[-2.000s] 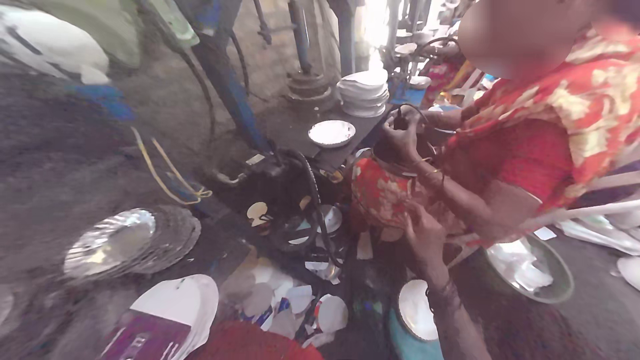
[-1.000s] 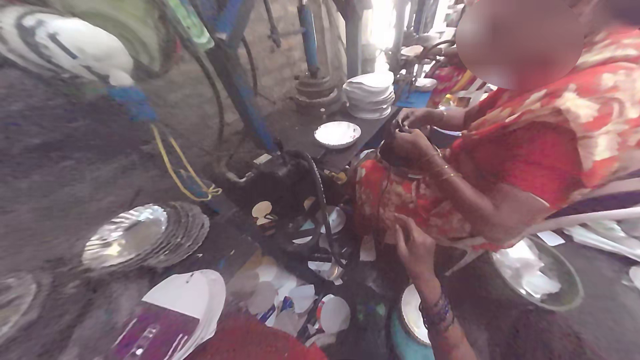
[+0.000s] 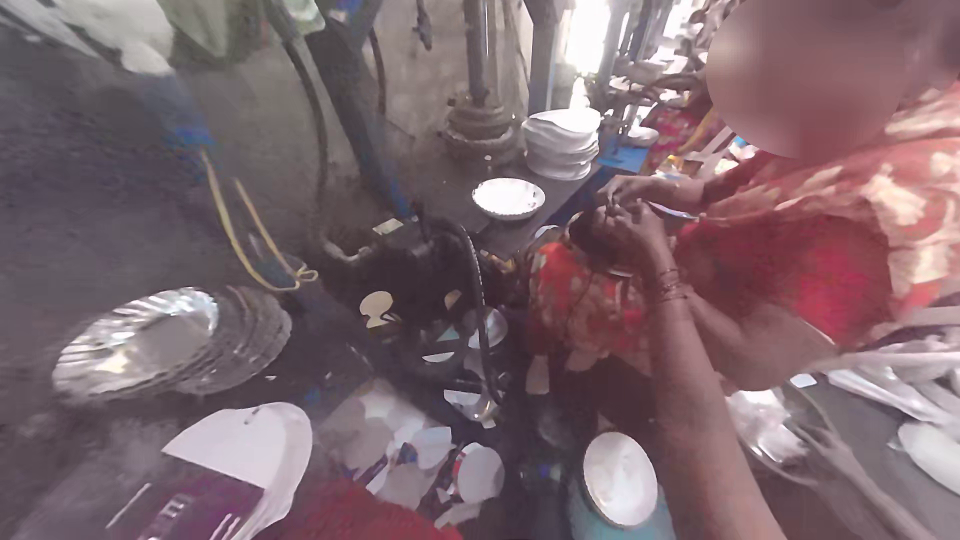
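My right arm reaches up from the bottom right, and my right hand [image 3: 634,234] is at the hands of a seated person [image 3: 795,277] in a red patterned garment. One hand [image 3: 656,191] of that person is close beside mine. A dark rounded thing [image 3: 589,238] lies by our fingers, partly covered; whether my fingers grip anything cannot be made out. Below my forearm, a white round disc [image 3: 620,480] rests on a teal container [image 3: 661,521]. A white shallow plate [image 3: 508,199] sits on the dark surface to the left. My left hand is not in view.
Stacked silver plates [image 3: 142,341] lie at left, near cut white sheets [image 3: 247,442] and paper scraps [image 3: 405,450]. A black hose [image 3: 480,300] curves down the middle. White plates [image 3: 562,142] are stacked near a metal post [image 3: 476,52]. A basin [image 3: 772,431] stands at right.
My right hand has moved up and forward, from beside the seated person's lap to that person's hands. The view has shifted slightly.
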